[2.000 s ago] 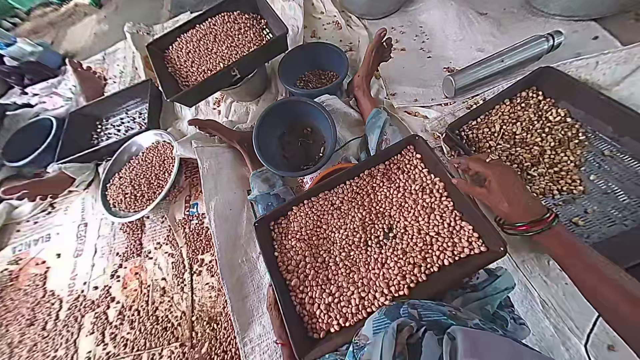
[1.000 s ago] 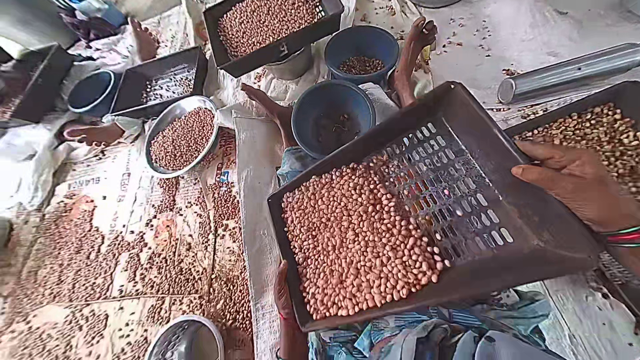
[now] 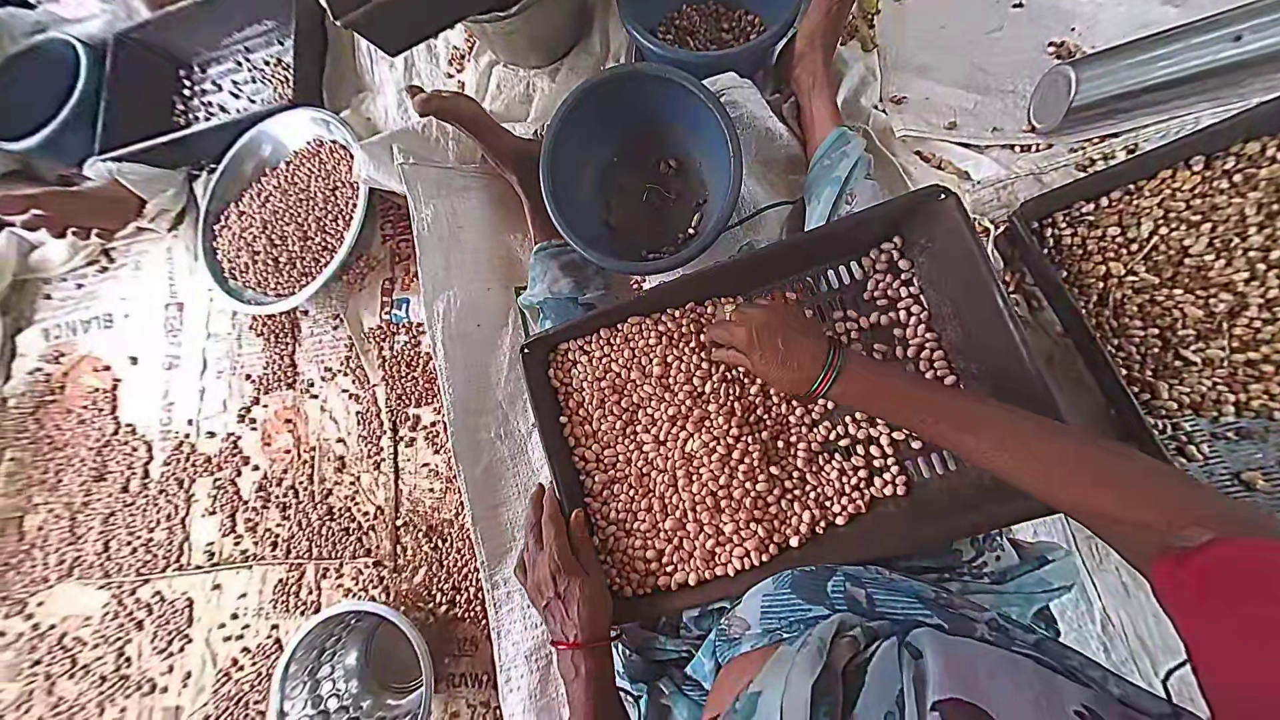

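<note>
A black slotted plastic tray (image 3: pixel 985 290) rests tilted across the lap, its left and middle parts covered with shelled peanuts (image 3: pixel 680 450). My left hand (image 3: pixel 565 570) grips the tray's lower left edge, with a red thread at the wrist. My right hand (image 3: pixel 770 345), with bangles at the wrist, reaches into the tray and touches the peanuts near the far rim; its fingertips seem to be at something small and pale, too blurred to name. Bare slots show at the right. Just beyond the tray stands a blue plastic bowl (image 3: pixel 640 170) with a few bits inside.
At right lies another tray of nuts (image 3: pixel 1180 270), with a metal cylinder (image 3: pixel 1160 70) beyond it. A steel basin of peanuts (image 3: pixel 285 210) and a metal vessel (image 3: pixel 352 665) stand left, among peanuts scattered on sacking. Another person's foot (image 3: pixel 95 205) is at far left.
My right hand has left the tray's right rim and moved in over the peanuts. The peanuts have spread rightward over some of the slots. My left hand still holds the tray's left side.
</note>
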